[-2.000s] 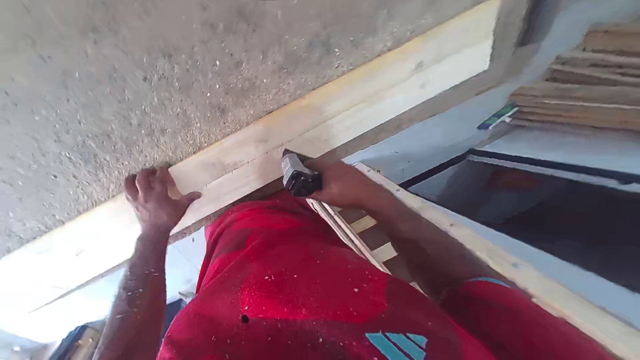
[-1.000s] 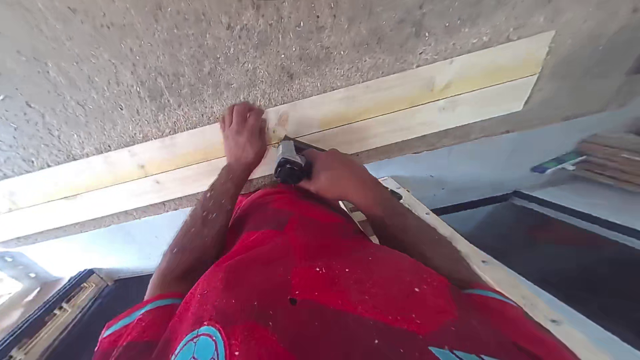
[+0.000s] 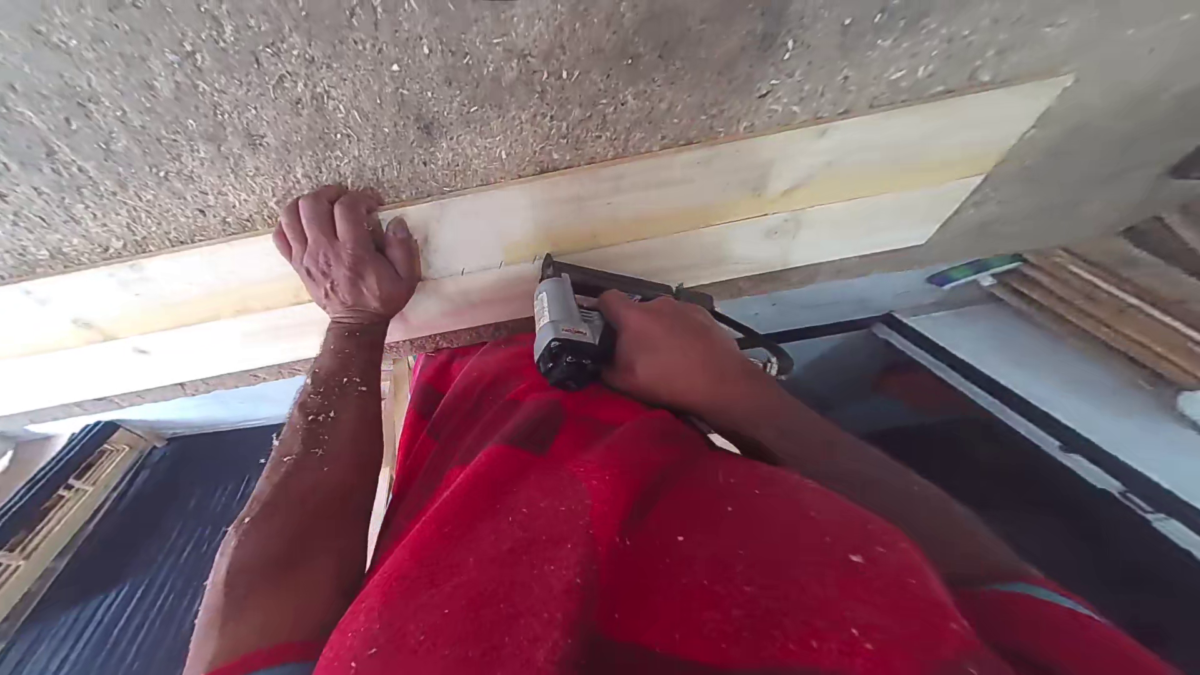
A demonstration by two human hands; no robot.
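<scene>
Two pale wooden boards lie side by side, long edges together, at the near edge of a particleboard surface: the far board (image 3: pixel 656 197) and the near board (image 3: pixel 806 232). My left hand (image 3: pixel 352 253) presses on the boards, fingers bent over the far board's outer edge. In my right hand (image 3: pixel 666 347) is a pneumatic nailer or stapler (image 3: pixel 567 328), its nose at the seam between the boards. Several short dark marks run along the seam between my hands. The tool's handle is partly hidden by my fingers.
The particleboard (image 3: pixel 469 103) is strewn with wood shavings. A dark-framed panel (image 3: pixel 994 441) is at lower right, below a stack of wooden boards (image 3: pixel 1106 309). A dark sheet (image 3: pixel 169 534) and a slatted wooden piece (image 3: pixel 70 506) are at lower left. A hose fitting hangs behind my right hand.
My left hand first moved along the boards toward the tool; now the two hands are farther apart than one second ago. The tool stays in my right hand. The view has shifted.
</scene>
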